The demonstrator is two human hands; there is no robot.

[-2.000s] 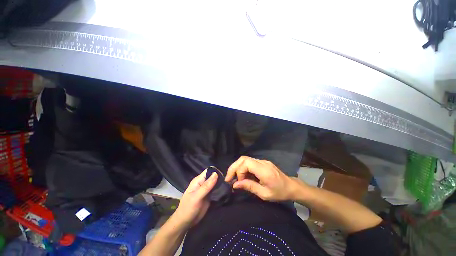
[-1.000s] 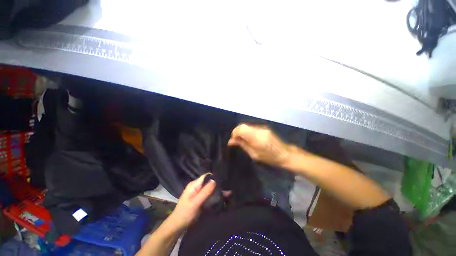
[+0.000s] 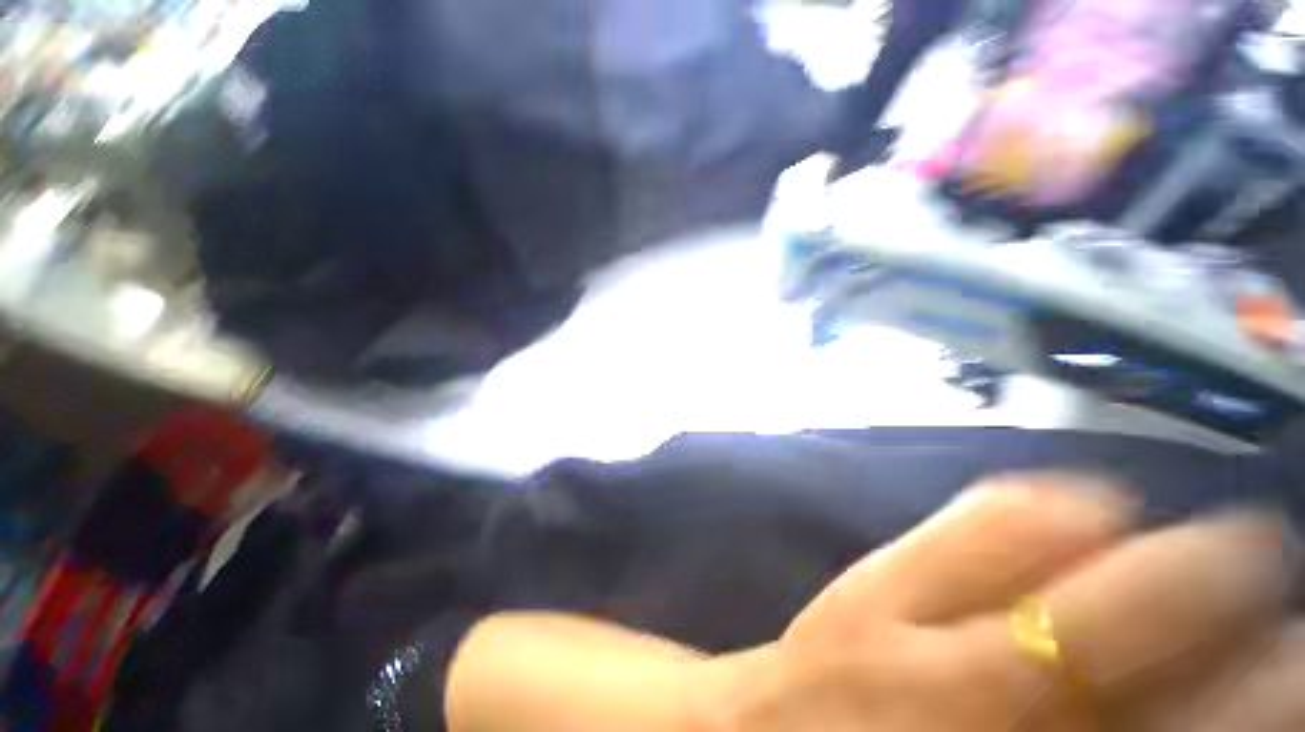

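Note:
The view is strongly blurred. My left hand (image 3: pixel 916 644), with a gold-coloured ring, is large and close at the lower right. Its forearm comes in from the lower left. It lies curled over dark cloth (image 3: pixel 687 529) and holds it; the fingertips are blurred and cannot be made out. The cloth spreads across the lower middle, with a long edge above my hand. Blurred skin runs out of the picture at the lower right. I cannot tell if any of it is my right hand.
Behind the cloth is a brightly lit white surface (image 3: pixel 644 358). A pale sewing machine head (image 3: pixel 973 308) with a dark panel stands at the right. A large dark heap of cloth (image 3: pixel 415 172) is at the upper left. Red items (image 3: pixel 86 629) show at the lower left.
The view has swung up from the lap and table edge to the machine. My left hand and the dark cloth now appear much closer and larger.

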